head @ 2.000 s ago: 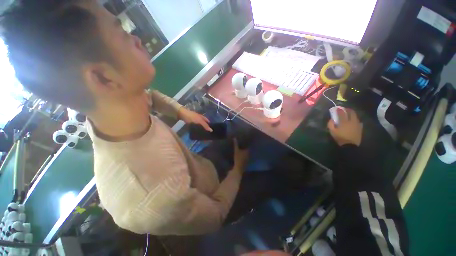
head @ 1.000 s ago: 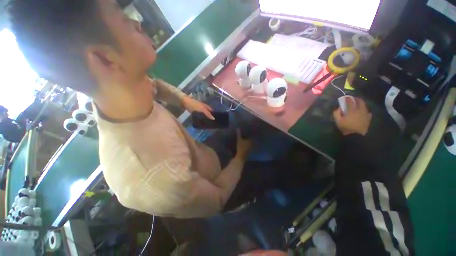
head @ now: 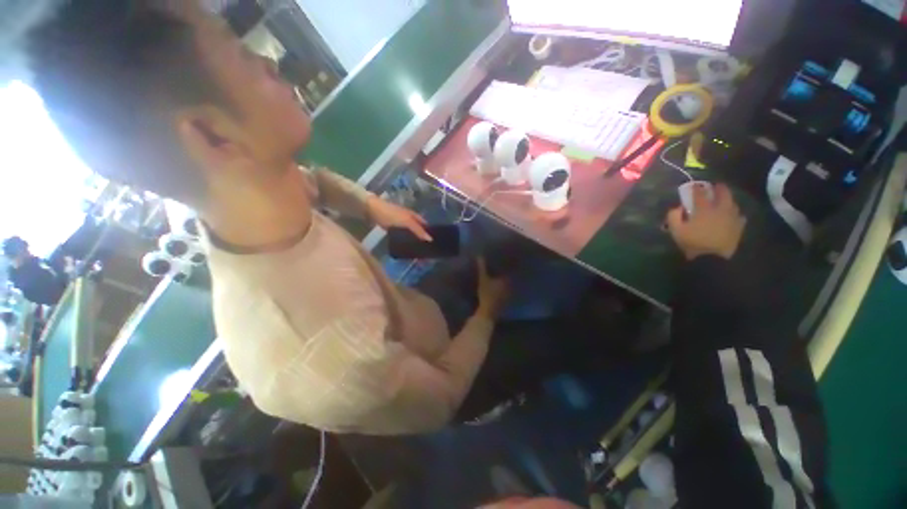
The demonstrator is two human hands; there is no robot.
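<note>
My right hand (head: 708, 221), in a black sleeve with two pale stripes, rests over the white mouse (head: 690, 195) on the dark green bench, right of the pink mat (head: 587, 224). A thin cable runs up from the mouse. A small part of my left hand (head: 527, 503) shows at the bottom edge, cut off; what it does cannot be told. Three white ball-head cameras (head: 550, 181) stand wired on the mat. A white keyboard (head: 557, 117) lies behind them, below a bright monitor (head: 636, 15).
A seated person (head: 318, 318) in a beige top holds a dark smartphone (head: 425, 242) at left. A yellow tape ring (head: 681, 109) lies above the mouse, a dark case (head: 830, 109) at upper right, and a pale rail (head: 855, 288) along the right. More cameras (head: 70, 437) are heaped at lower left.
The view has shifted slightly, moving the scene in the picture. My right hand stays on the mouse. The three cameras keep their places on the mat.
</note>
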